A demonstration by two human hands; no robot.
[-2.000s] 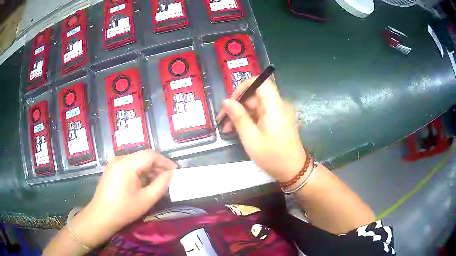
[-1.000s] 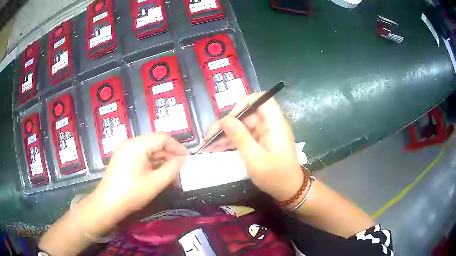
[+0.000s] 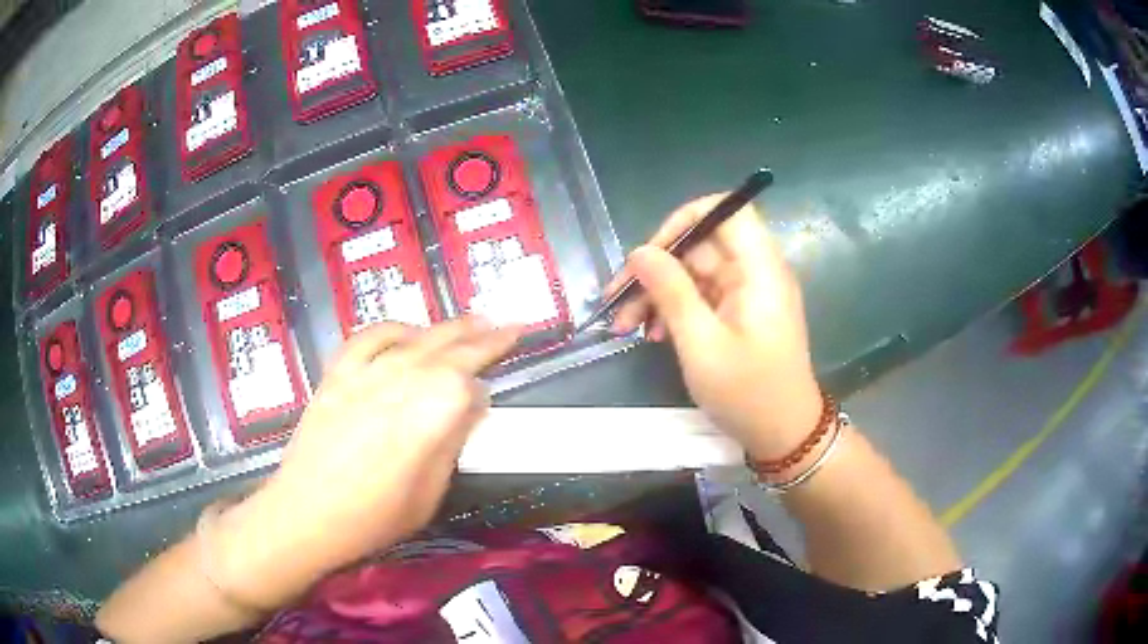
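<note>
A clear blister tray [image 3: 416,122] holds red units with white printed labels in two rows. My right hand [image 3: 737,321] holds a thin dark pointed tool [image 3: 705,227], its fine silvery tip down at the lower end of the front-row rightmost red unit [image 3: 485,227]. My left hand [image 3: 390,421] reaches over the tray's near edge, fingertips extended at the lower end of that same unit; whether they hold anything cannot be told. A blank white strip [image 3: 592,438] lies at the near edge of the bench, partly under my left hand. No small piece is clear at the tool tip.
The tray lies on a shiny green mat [image 3: 869,214]. A dark flat object [image 3: 695,10] is cut off by the top edge. Small red and silvery items [image 3: 959,53] lie at the upper right. A red object [image 3: 1080,302] stands on the grey floor beyond the bench.
My left hand has left the white strip's end and moved onto the tray edge. The tool tip has moved from the strip to the rightmost front unit. That unit sits further left in its pocket.
</note>
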